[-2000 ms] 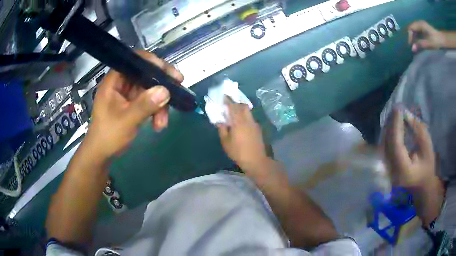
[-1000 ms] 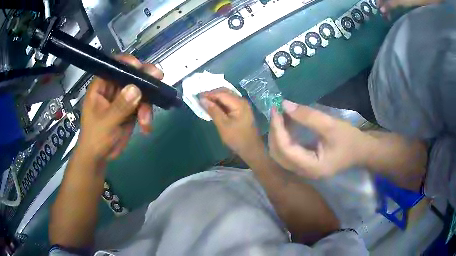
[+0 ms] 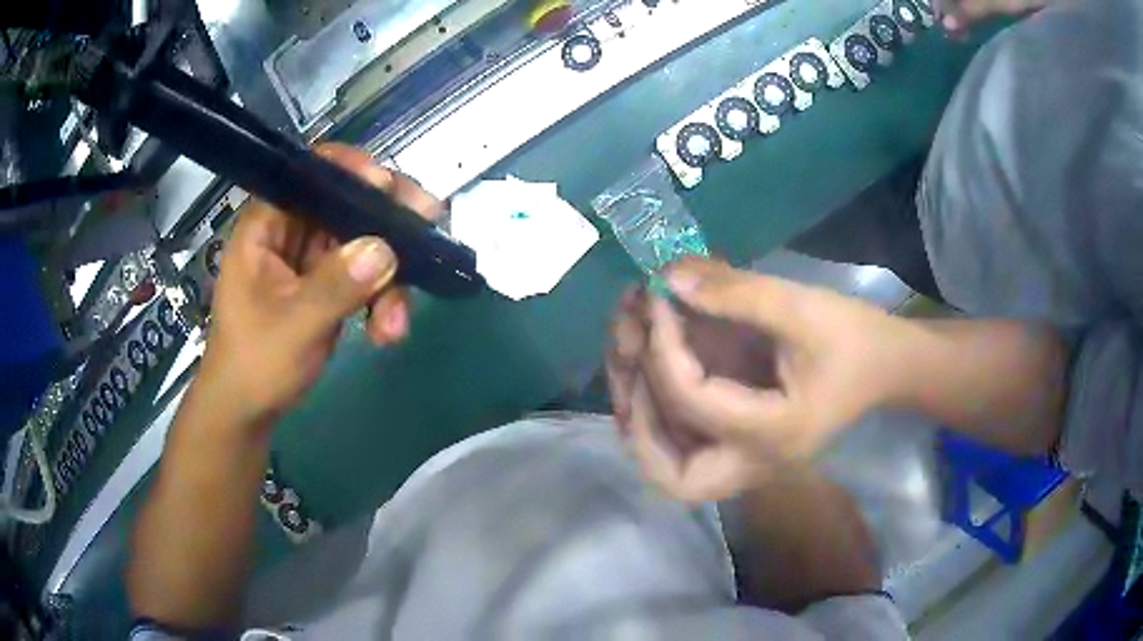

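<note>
My left hand [image 3: 301, 288] is shut around the long black syringe [image 3: 282, 169], which slants down to the right; no green piece shows at its lower end. The white tissue [image 3: 533, 257] lies flat beside that end, with a tiny green piece [image 3: 519, 215] on it. A neighbouring person's hand [image 3: 790, 363] pinches something small and green [image 3: 661, 284]. My right hand [image 3: 627, 363] is mostly hidden behind that hand; only some fingers show, and whether it holds anything is hidden.
A clear bag with green bits [image 3: 652, 219] lies right of the tissue on the green bench [image 3: 501, 357]. Panels of black rings [image 3: 737, 119] lie behind it. The white rail [image 3: 501, 107] carries one ring [image 3: 580, 51]. The neighbour's body [image 3: 1015, 188] is at right.
My right hand has left the tissue and moved right and down, behind the neighbour's hand. That hand has come in from the right. The green piece at the syringe's end no longer shows there.
</note>
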